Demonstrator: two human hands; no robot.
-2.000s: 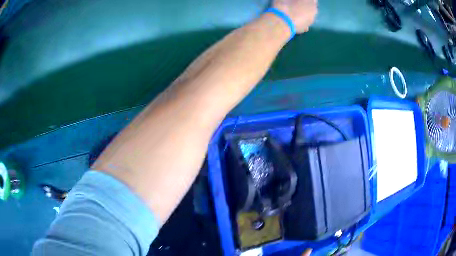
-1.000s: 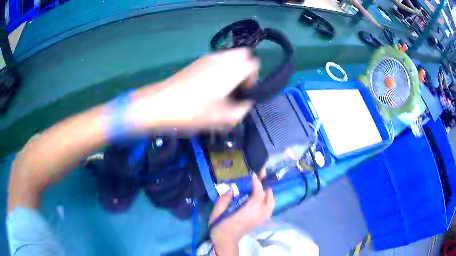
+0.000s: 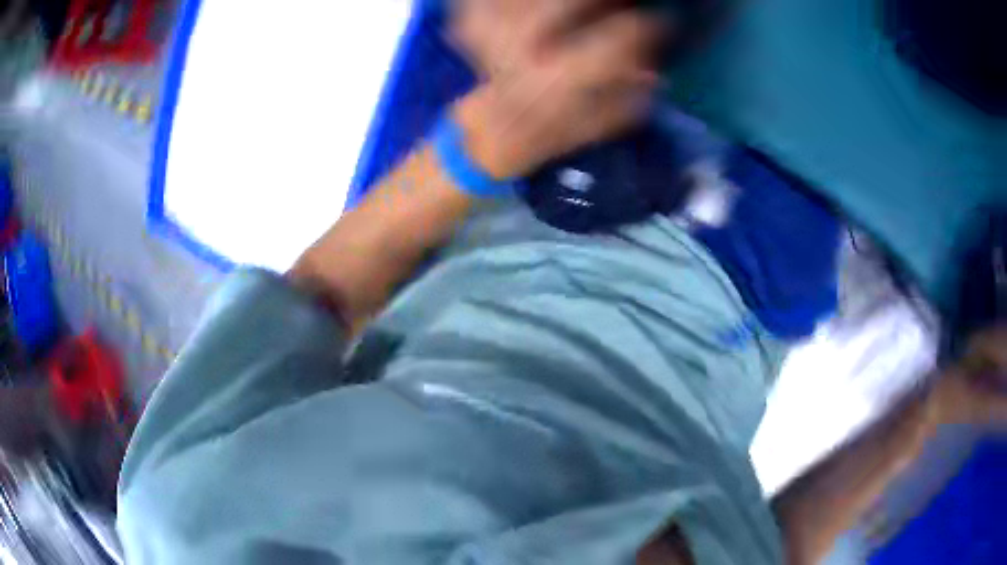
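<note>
The picture is strongly blurred. My left hand, with a blue band at the wrist, is at the top centre, its fingers curled around a black headphone. A rounded black part of this headphone with a shiny spot shows just below the hand, in front of my pale green shirt. Its other parts are hidden by the hand or lost in blur. My right hand is at the right edge, blurred and partly cut off; what it holds cannot be made out.
A blue tray with a white sheet is at the upper left. The teal bench is at the upper right. Blue cloth and white cloth lie beside my body. Yellow-black floor tape and a red object are at the far left.
The view has swung down towards my body. The left hand with the headphone is now close to my shirt. The soldering station and fan have left the view. The right hand appears at the right edge.
</note>
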